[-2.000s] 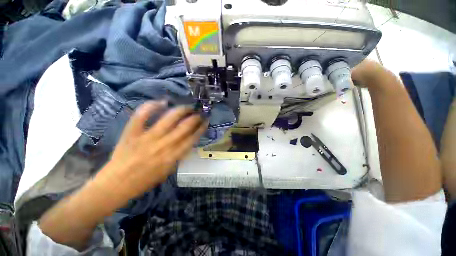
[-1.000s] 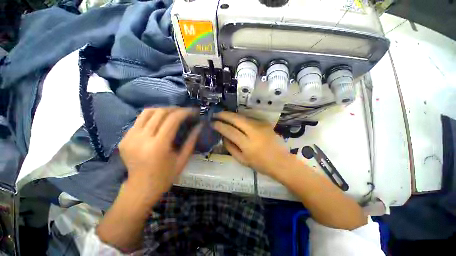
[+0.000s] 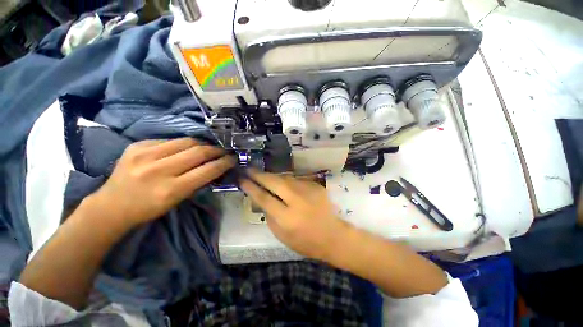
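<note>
Blue-grey trousers (image 3: 137, 70) lie bunched left of the white overlock machine (image 3: 358, 45), with a white pocket bag (image 3: 45, 166) at the far left. My left hand (image 3: 160, 175) lies on the cloth just left of the presser foot (image 3: 243, 156), its fingertips at the cloth edge. My right hand (image 3: 297, 207) is in front of the foot, its fingertips on the same dark edge of cloth, close to my left fingertips. The exact grip under the fingers is hidden.
Thread snips (image 3: 427, 205) and a small dark disc (image 3: 393, 188) lie on the white table right of my right hand. Four tension dials (image 3: 335, 107) stand above it. A blue basket (image 3: 489, 287) is below the table at right, and blue-grey cloth (image 3: 572, 153) lies at the right edge.
My right hand has come from behind the tension dials to the foot. My left hand first drew closer, then spread flatter to the left on the cloth. The view has shifted.
</note>
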